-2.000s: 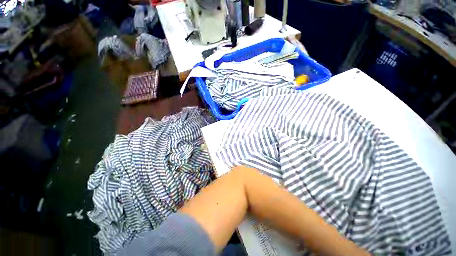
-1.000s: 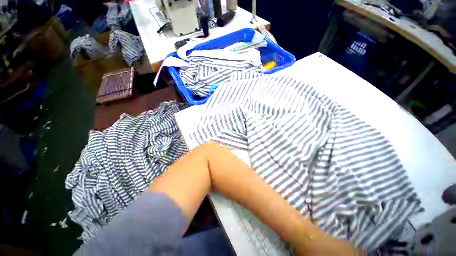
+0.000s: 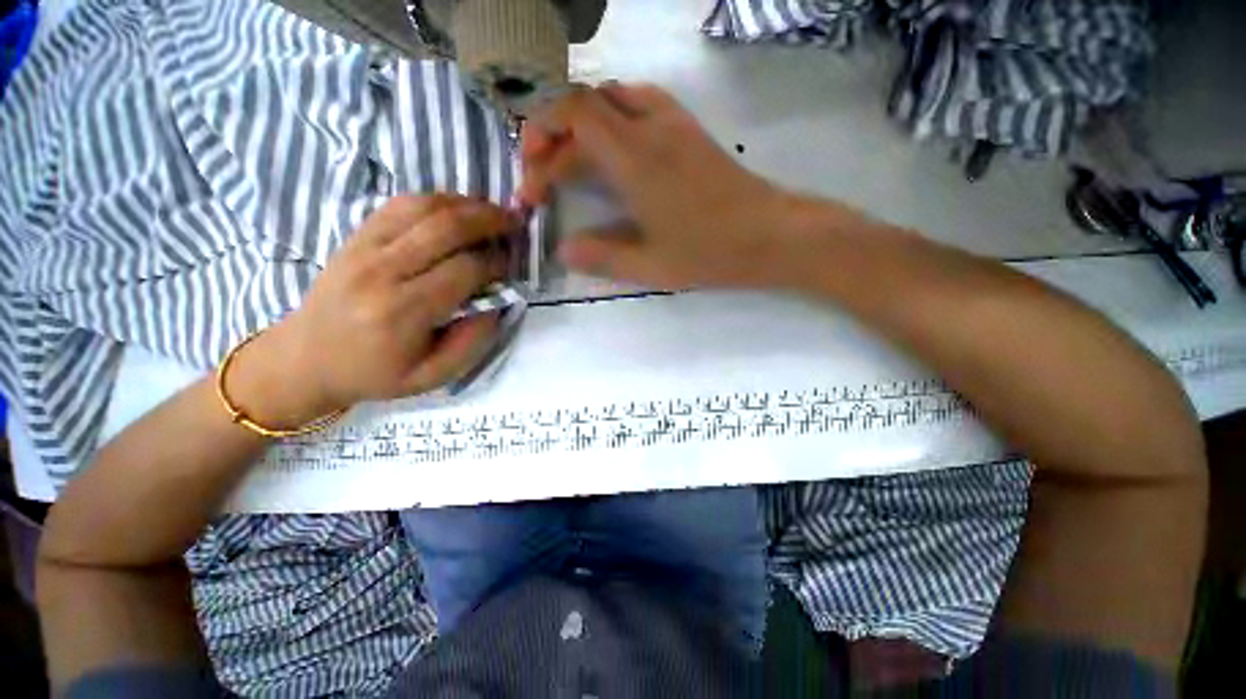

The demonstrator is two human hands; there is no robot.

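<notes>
A grey-and-white striped garment (image 3: 178, 178) lies spread on the table left of the needle. Its folded edge (image 3: 536, 243) runs from beneath the sewing machine head toward the table front. The head's ribbed cream-tan part (image 3: 508, 41) is just above. My left hand (image 3: 410, 294) pinches the folded edge in front of the needle, fingers together. My right hand (image 3: 635, 184) is beside the needle, thumb apart from the fingers; it is slightly blurred, and whether its fingertips touch the cloth cannot be told.
A measuring tape strip (image 3: 656, 426) runs along the front edge. Bunched striped pieces (image 3: 1011, 75) lie at the upper right. Dark-bladed snips (image 3: 1168, 260) lie at the far right. Striped cloth (image 3: 902, 560) hangs below the table edge, on both sides of the lap.
The view has swung from the basket and garment heap at the left to the needle area. Both hands are now in view; before, mainly the left arm showed.
</notes>
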